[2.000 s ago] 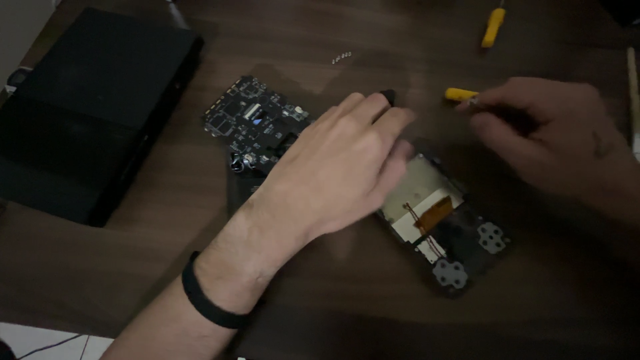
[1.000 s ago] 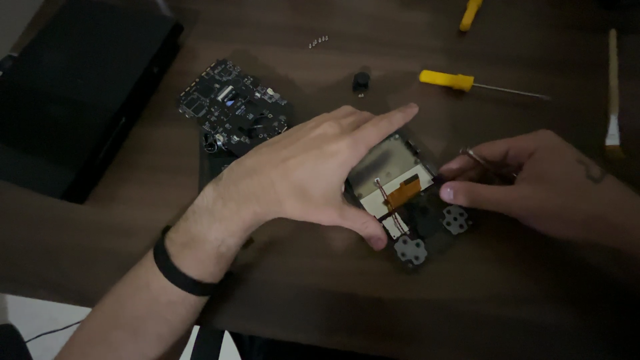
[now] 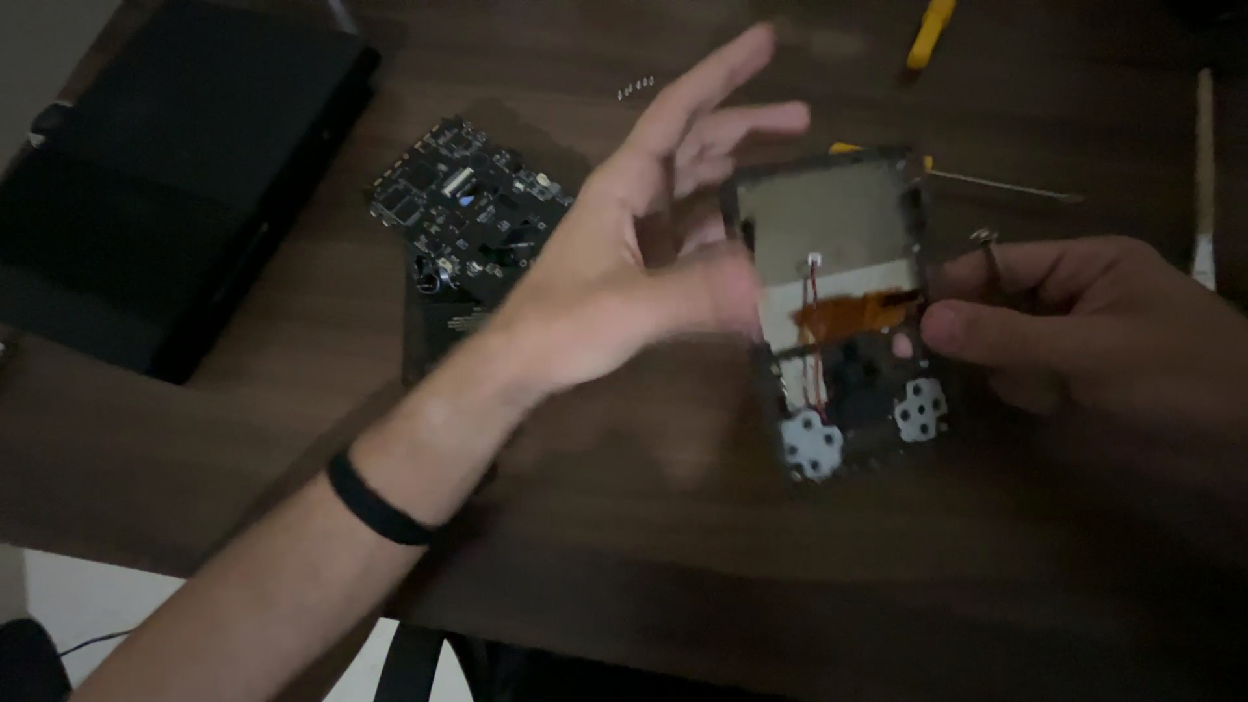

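A handheld game console's front shell (image 3: 858,370), its inner side towards me, is gripped at its right edge by my right hand (image 3: 1063,322). It carries a metal-backed display panel (image 3: 829,214), an orange flex cable (image 3: 853,317), thin red wires and two grey rubber button pads (image 3: 811,445). A small metal part, perhaps tweezers, shows at my right fingers. My left hand (image 3: 682,234), blurred, has its fingers spread, with the thumb at the shell's left edge; whether it touches is unclear. Left of it, a dark circuit board (image 3: 478,205) lies partly over another dark shell part (image 3: 424,331).
A black box-shaped device (image 3: 175,175) sits at the upper left. Several small screws (image 3: 636,88) lie in a row at the top. A yellow-handled screwdriver (image 3: 1004,181) is partly behind the shell; another yellow handle (image 3: 931,34) and a brush (image 3: 1205,175) are at the right.
My left hand has let go of the shell's sides and spread its fingers. The shell, held in my right hand, now appears raised and covers part of the screwdriver.
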